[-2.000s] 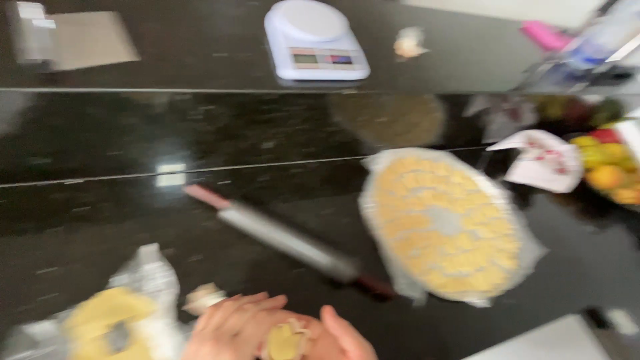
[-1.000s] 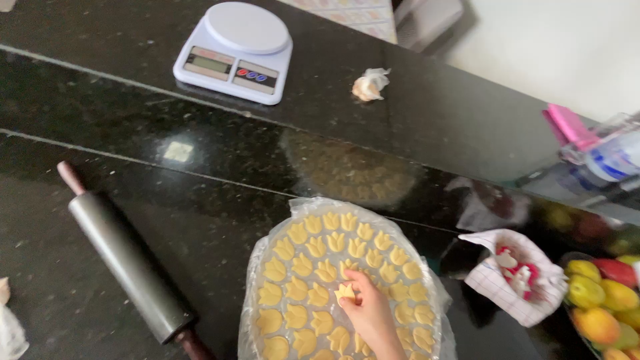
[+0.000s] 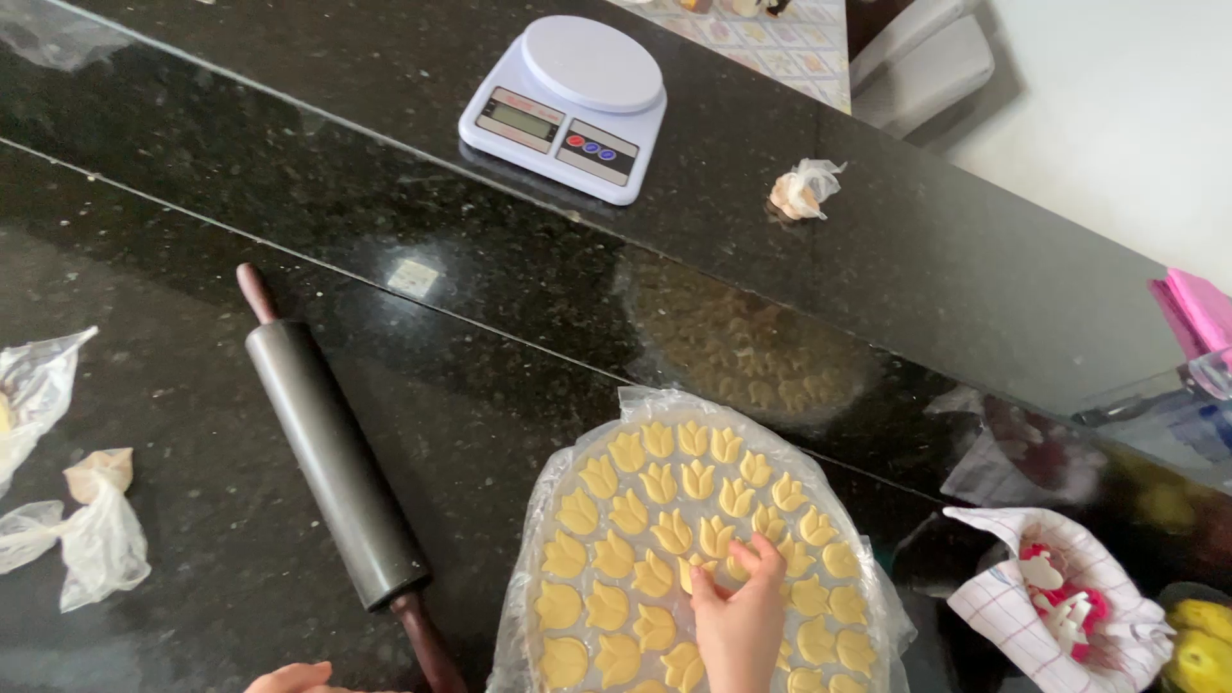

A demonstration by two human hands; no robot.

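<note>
My right hand [image 3: 739, 606] reaches over a round tray covered in plastic film [image 3: 553, 491]. Its thumb and fingertips are at a tulip-shaped piece of yellow dough [image 3: 695, 572] near the middle; the fingers partly hide that piece, so whether it is gripped is unclear. Many tulip-shaped dough pieces lie in rings on the film. My left hand [image 3: 306, 679] shows only in part at the bottom edge, left of the tray, and its hold is hidden. Between the tray and the plastic bags lies a rolling pin with a dark barrel [image 3: 337, 462].
A white kitchen scale [image 3: 568, 111] and a small knotted plastic bag [image 3: 807, 190] stand on the raised ledge behind. Tied plastic bags [image 3: 101, 539] lie at left. At right are a checked cloth [image 3: 1001, 602] holding red and white items and yellow fruit [image 3: 1203, 640].
Two seconds ago both hands were together at the bottom, left of the tray, with a dough piece. My right hand has since moved over the tray, where it held a dough piece one second ago.
</note>
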